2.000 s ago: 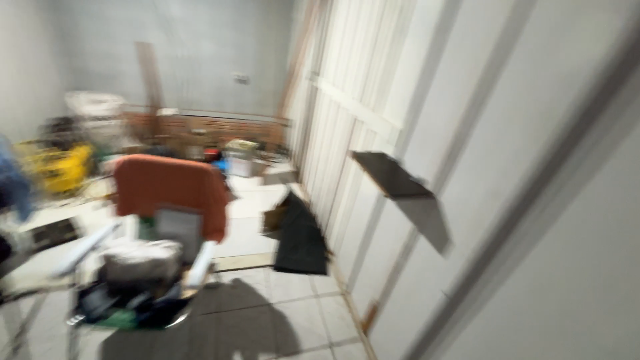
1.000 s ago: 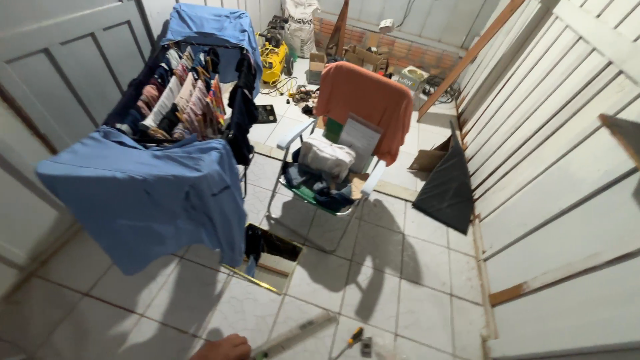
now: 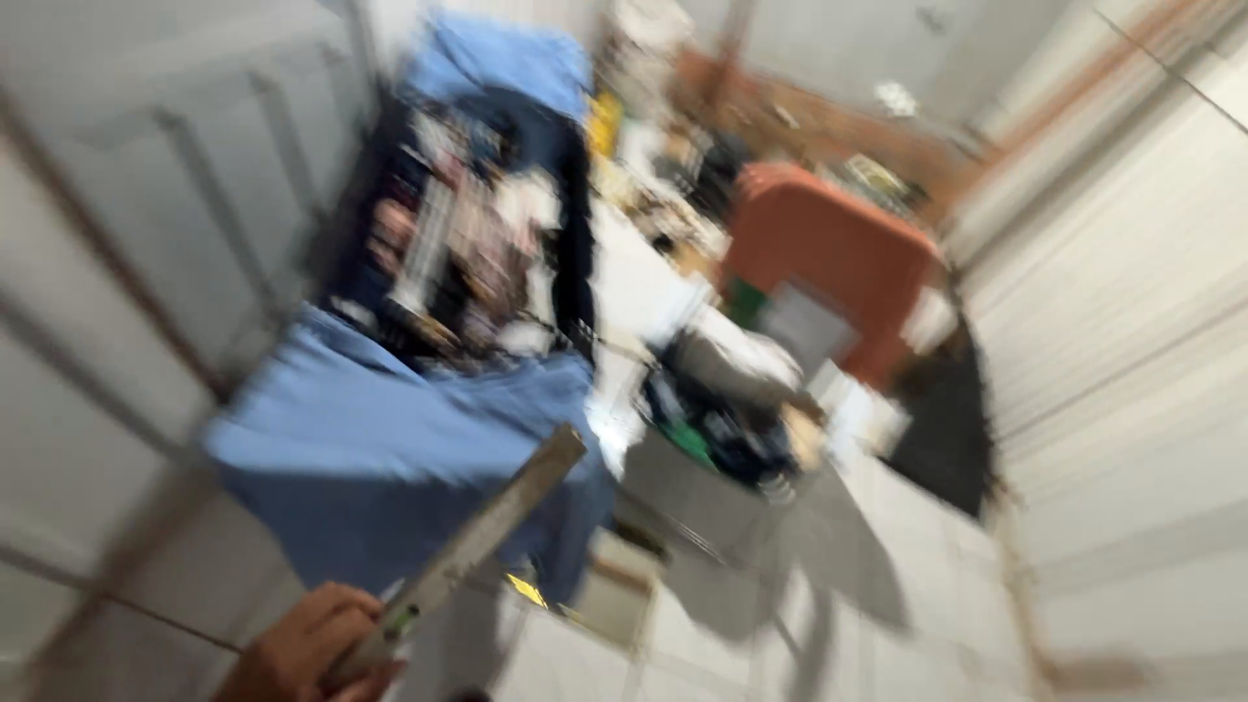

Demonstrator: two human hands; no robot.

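Note:
My left hand (image 3: 317,639), at the lower left, is closed around the lower end of a long, flat, greyish bar (image 3: 492,507). The bar has a small green spot near my fingers and may be a spirit level; blur hides its detail. It slants up to the right, its far end in front of a light blue cloth (image 3: 390,429) draped over a laundry rack. My right hand cannot be made out; a small dark shape at the bottom edge is too blurred to name.
Clothes (image 3: 478,244) hang on the rack. Right of it stands a chair with an orange back (image 3: 829,253) and cloths on its seat. A dark panel (image 3: 946,419) leans by the right wall. A framed, pale flat piece (image 3: 614,585) lies on the tiled floor.
The bar, low at the bottom edge beside my hand one second ago, is now raised in my left hand. The view has swung left and tilted since then.

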